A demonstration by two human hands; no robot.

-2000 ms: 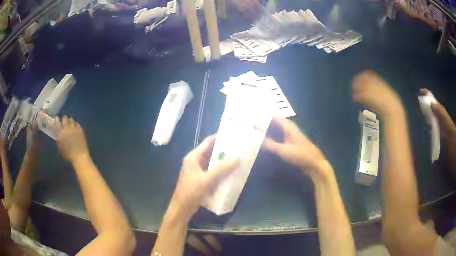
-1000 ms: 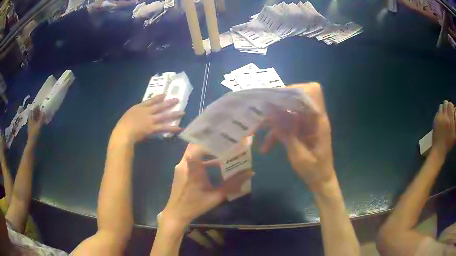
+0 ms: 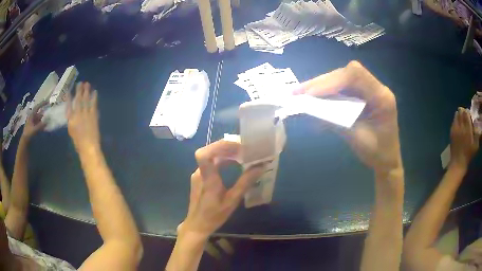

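My left hand (image 3: 219,185) holds an upright white carton (image 3: 260,185) near its open end, thumb and fingers at a raised flap (image 3: 258,132). My right hand (image 3: 364,114) holds a white leaflet (image 3: 330,110), curved and blurred, with its left end at the carton's opening. Whether that end is inside the carton I cannot tell. A small overlapping leaflet pile (image 3: 269,79) lies just beyond the carton, partly hidden by my right hand and the leaflet.
A carton (image 3: 172,100) and a bagged white item (image 3: 194,106) lie side by side at left centre. Two posts (image 3: 216,26) and a fanned leaflet spread (image 3: 312,24) are further back. Another person's hands (image 3: 84,111) are at left, and a hand (image 3: 461,137) at far right.
The leaflet has moved from across the carton to its opening, held from the right. The neighbour's hand has left the carton and bagged item and moved left. The carton's flap now stands up.
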